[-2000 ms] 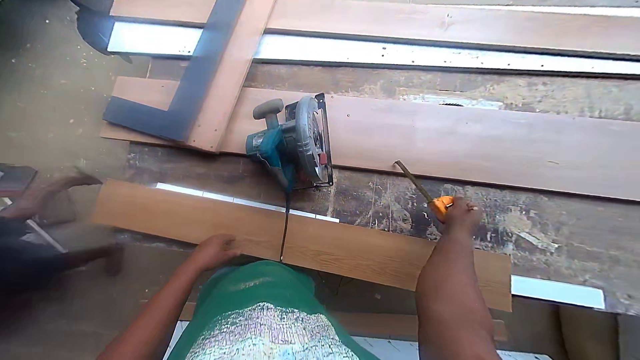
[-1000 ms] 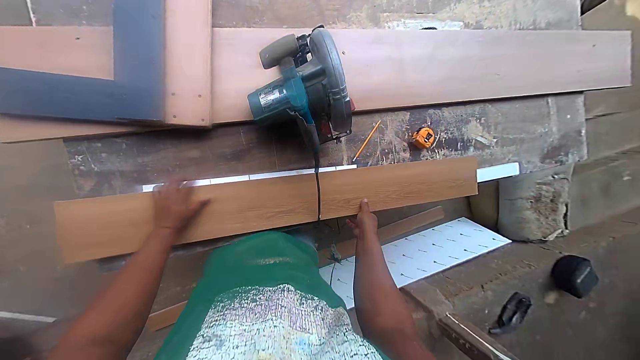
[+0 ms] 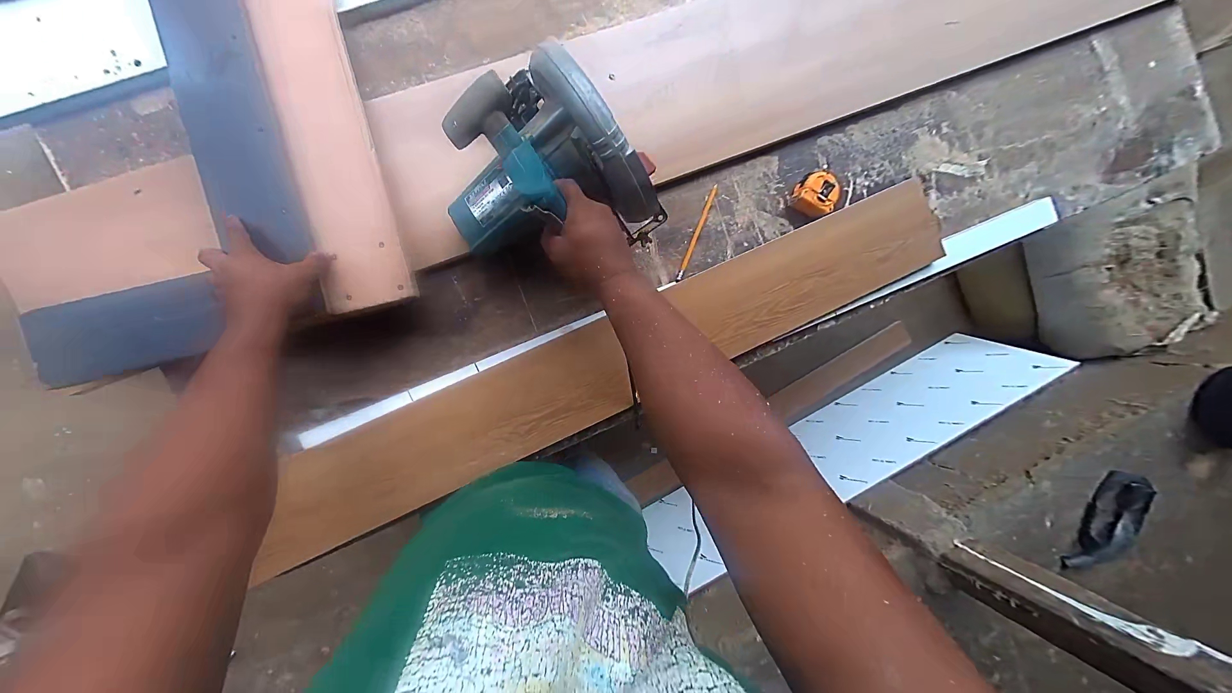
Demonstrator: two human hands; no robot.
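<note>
My right hand [image 3: 589, 234] is on the rear of a teal circular saw [image 3: 539, 154], which rests on a long light-wood board [image 3: 731, 87]; its fingers are partly hidden. My left hand [image 3: 260, 274] grips the lower part of a dark grey L-shaped square [image 3: 217, 125], its thumb reaching over the pinkish wooden board [image 3: 322, 144] beside it. A wood-grain plank [image 3: 462, 448] lies across the near edge of the bench under my forearms, over a white strip [image 3: 371, 414]. A pencil [image 3: 698, 231] and an orange tape measure [image 3: 816, 193] lie beyond the plank.
Below the bench on the right are a white printed panel [image 3: 924, 404] and a narrow wooden strip [image 3: 837, 371]. A black object [image 3: 1109, 518] lies on the ground near a long timber [image 3: 1078, 597]. The scuffed workbench [image 3: 1039, 115] carries the boards.
Both hands have left the wood-grain plank: the left has moved to the grey square, the right to the circular saw. Earlier, my right hand held the tape measure, which now lies on the bench.
</note>
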